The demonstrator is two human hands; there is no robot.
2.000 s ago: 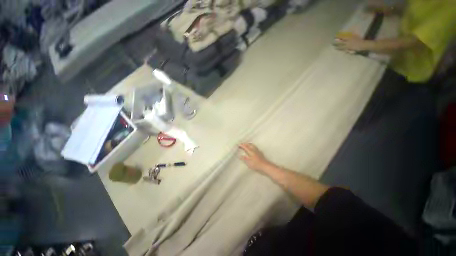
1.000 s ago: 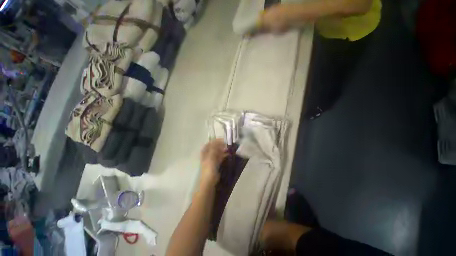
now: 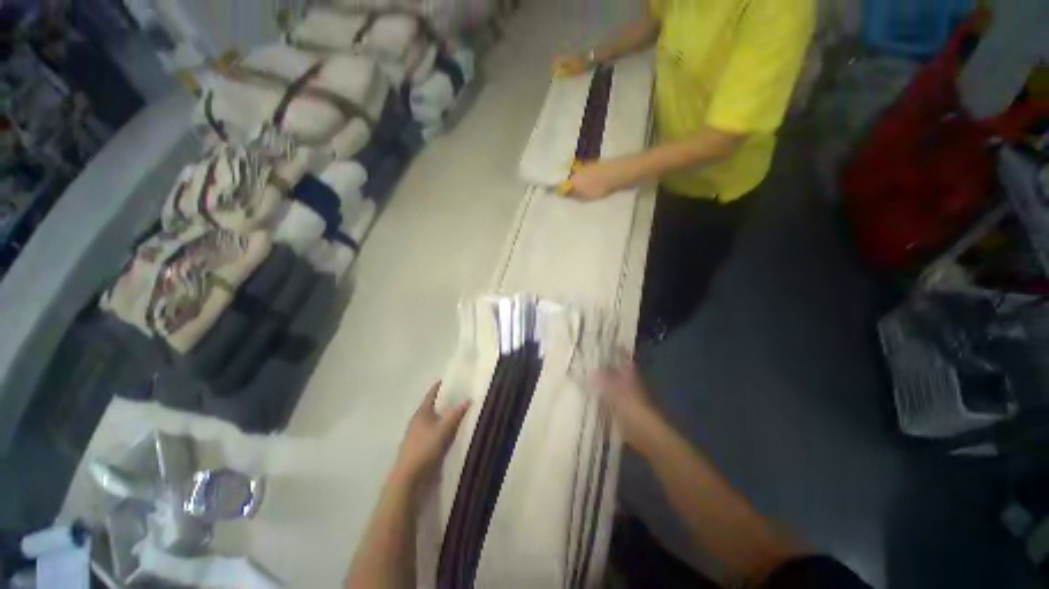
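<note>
A layered stack of cream knit panels with dark brown stripes [image 3: 503, 420] runs down the table in front of me. Its far end is fanned, with white edges beside the dark band [image 3: 518, 322]. My left hand [image 3: 430, 430] lies against the stack's left edge, thumb and fingers apart, without a visible grip. My right hand [image 3: 622, 394] is blurred at the right edge near the far end; whether it grips the layers cannot be told. More long cream fabric [image 3: 569, 244] lies flat beyond the stack.
A person in a yellow shirt [image 3: 736, 92] stands at the right side, hands on a folded striped panel [image 3: 591, 115]. Tied bundles [image 3: 190, 288] lie along the left. A small bin [image 3: 161, 472] with white strips is at lower left. Grey floor and a white crate [image 3: 949, 362] are right.
The striped panels now lie spread along the table, stripes facing up. My left hand has moved down and left to the stack's edge; my right hand has come up beside its far end.
</note>
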